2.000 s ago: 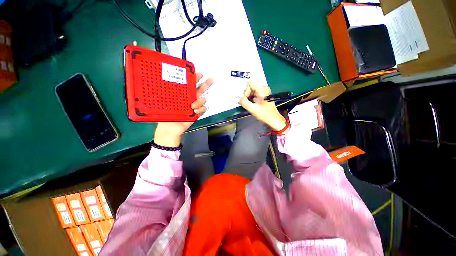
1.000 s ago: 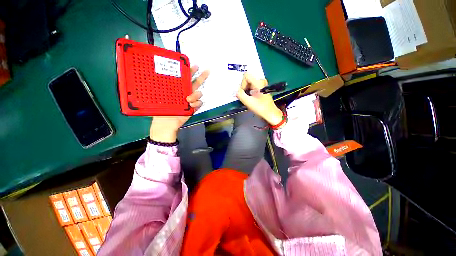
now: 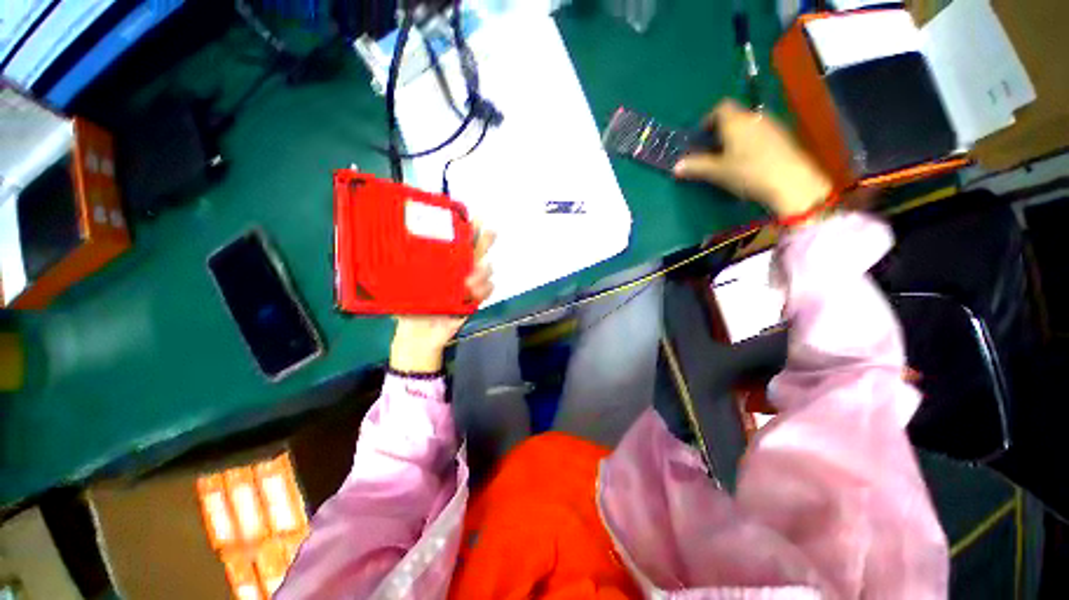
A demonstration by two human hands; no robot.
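My left hand (image 3: 481, 272) holds a set-top box (image 3: 404, 252), with its bright red perforated underside and white label facing up. Thin black leads (image 3: 396, 117) run to its far edge from a white sheet (image 3: 528, 141). My right hand (image 3: 762, 158) has its thumb and fingers closed around the near right end of a black remote control (image 3: 651, 138) with small buttons, on the green bench. The hand and remote are blurred, and the fingers hide that end. A small dark labelled item (image 3: 565, 208) lies on the white sheet.
A smartphone (image 3: 266, 305) lies left of the red box. Open orange boxes holding black units stand at the right (image 3: 821, 100) and far left (image 3: 88, 211). A slim dark item (image 3: 748, 59) lies beyond my right hand. Orange-white boxes (image 3: 250, 510) fill a carton below.
My right hand has moved right and away from me, from the sheet's near edge to the remote, and no longer holds the dark pen-like item. The view has shifted, showing more at the left and top.
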